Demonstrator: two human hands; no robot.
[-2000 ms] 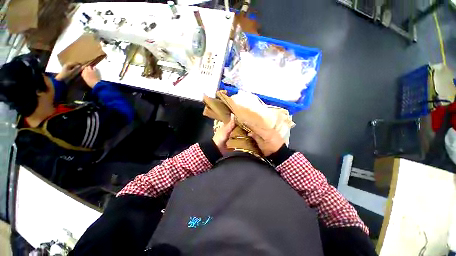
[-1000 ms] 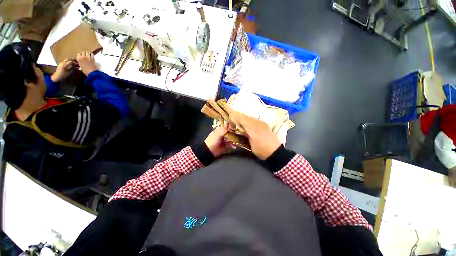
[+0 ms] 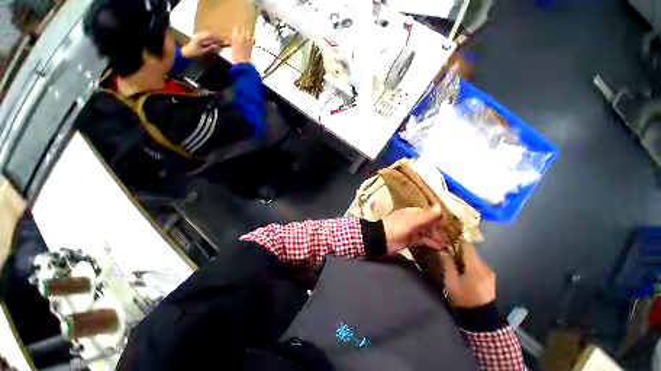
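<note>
A stack of brown bag panels (image 3: pixel 414 190) is in front of my apron, partly hidden by my hands. My left hand (image 3: pixel 412 230) lies on the stack's near side, its fingers closed on the panels. My right hand (image 3: pixel 470 278) holds the stack's lower right edge, with the thumb side towards the left hand. Cream bag pieces (image 3: pixel 372 197) lie under and around the brown stack, beside the blue crate. The lower edge of the stack is blurred and hidden between the hands.
A blue crate (image 3: pixel 533 192) with clear plastic bags (image 3: pixel 482 148) is ahead to the right. A person (image 3: pixel 174 94) sits ahead left at a white sewing table (image 3: pixel 362 134), holding a brown panel (image 3: pixel 223 22). Brown thread cones (image 3: pixel 94 322) stand at lower left.
The view has swung to the right side of the frame, with the wearer's body turned left. The brown stack is now more upright between my hands, and my right hand has moved lower on it.
</note>
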